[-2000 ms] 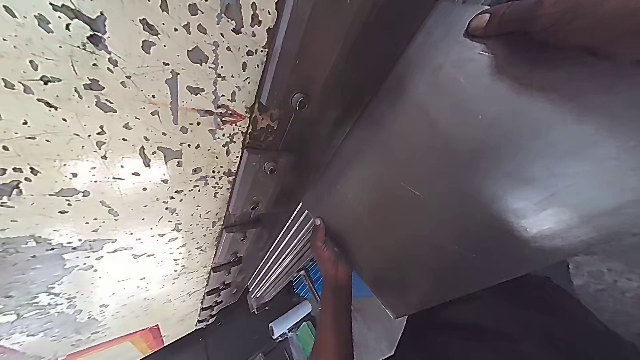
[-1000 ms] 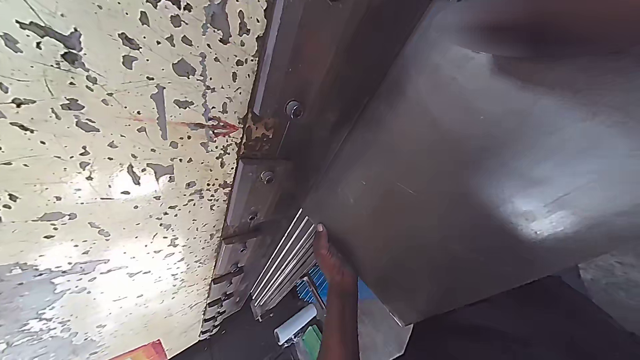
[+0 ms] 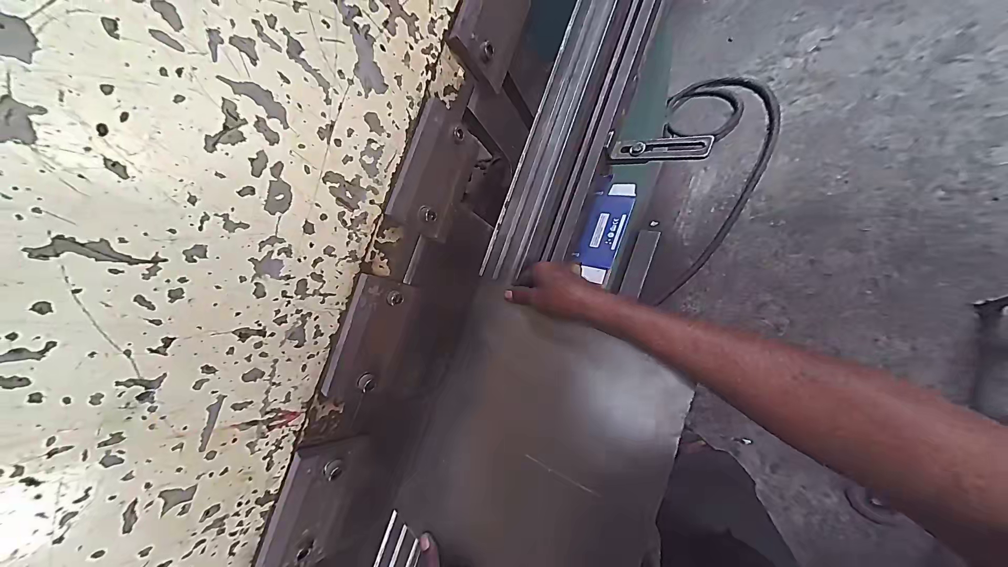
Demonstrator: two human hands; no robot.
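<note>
A flat grey metal sheet (image 3: 567, 441) lies across the grooved steel bed (image 3: 551, 150) of a large machine, one long side toward the row of bolted clamp blocks (image 3: 421, 169). My right hand (image 3: 559, 291) grips the sheet's upper edge, with a fingertip on its top face and the arm reaching in from the right. Of my left hand (image 3: 428, 547) only a fingertip shows at the bottom edge, at the sheet's lower left border beside more bed ridges; the rest of it is hidden or out of frame.
The machine's cream panel (image 3: 197, 236) with chipped paint fills the left. Right of the bed are a slotted metal bracket (image 3: 665, 148), a blue and white box (image 3: 608, 232) bearing writing and a looped black cable (image 3: 768, 150). Grey concrete floor (image 3: 866, 197) lies beyond.
The view has swung a lot toward the sheet's other end. My right hand, earlier at the upper right on the sheet, is now at its upper edge by the bed. My left hand remains near the sheet's lower left.
</note>
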